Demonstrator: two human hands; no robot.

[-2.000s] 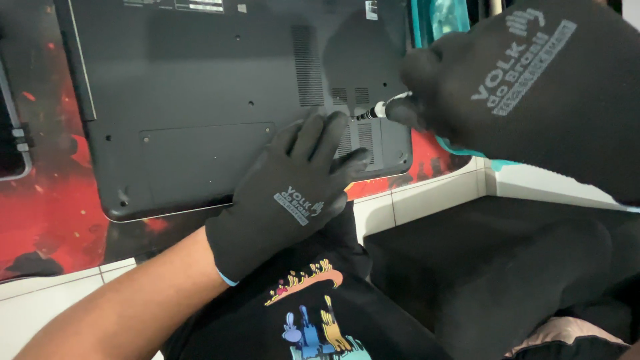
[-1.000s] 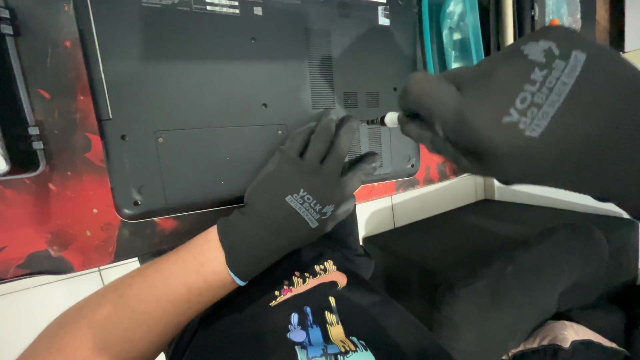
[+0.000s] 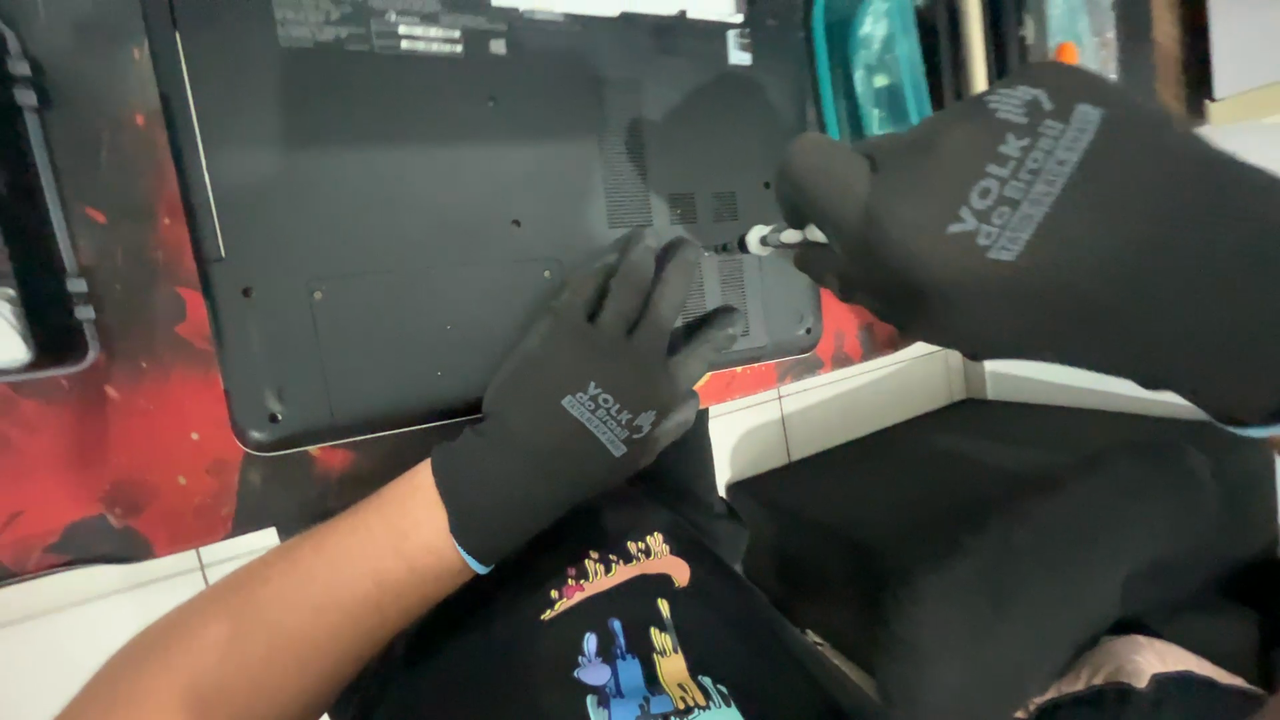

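A black laptop [image 3: 420,190] lies upside down, its base with vents, screw holes and a cover panel facing up. My left hand [image 3: 600,380], in a black work glove, rests on the base's near edge with its fingers spread beside the vents, holding nothing. My right hand [image 3: 850,220], gloved the same way, is closed around a screwdriver [image 3: 765,239] with a light collar. The screwdriver lies nearly flat in the view, its shaft pointing left over the vent area close to my left fingertips. Its exact tip is hard to make out.
The laptop is on a red and black patterned mat [image 3: 130,400]. A teal tray [image 3: 825,90] with a clear plastic bag [image 3: 885,70] stands beyond its right side. A dark case [image 3: 40,230] with a grey rim is at the left edge. Light floor tiles [image 3: 850,400] show below.
My right hand keeps hold of the screwdriver near the vents, with a slight turn of the grip. My left hand stays on the laptop base.
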